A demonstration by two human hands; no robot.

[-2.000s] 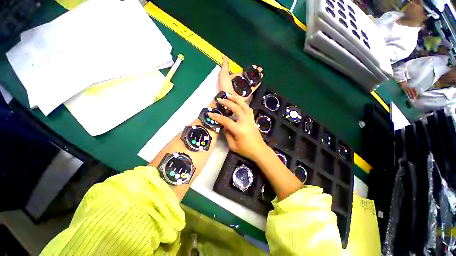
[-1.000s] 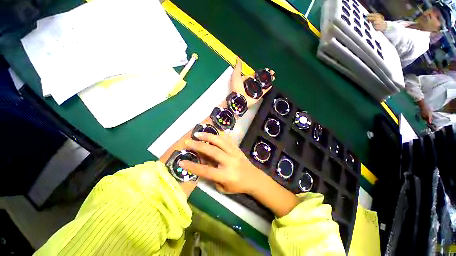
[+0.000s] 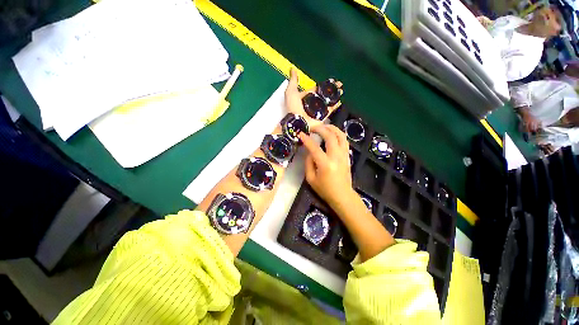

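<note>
Several round smartwatch heads (image 3: 256,174) lie in a row along my bare left forearm, most with coloured dots on black screens. My left hand (image 3: 296,101) is palm up at the row's far end and bears two more watches (image 3: 315,105) on its palm and fingers, their screens mostly dark. My right hand (image 3: 330,166) holds nothing; its index fingertip touches or nearly touches the watch at the wrist (image 3: 295,127), and its other fingers are curled. The black foam tray (image 3: 297,238) is right of the forearm, with watches in some pockets, partly hidden by my right hand and arm.
A white sheet (image 3: 219,166) runs under the forearm and tray. Loose papers (image 3: 120,57) and a pen (image 3: 233,81) lie left. Yellow tape (image 3: 254,44) crosses the green bench. White foam trays (image 3: 444,70) stand beyond, stacked black trays (image 3: 533,216) at right. People in pale coats are at upper right.
My right hand went from the wrist area down to the watch nearest the sleeve, then back up to the watch at the wrist. The forearm watches' screen displays differ; the row stays in place.
</note>
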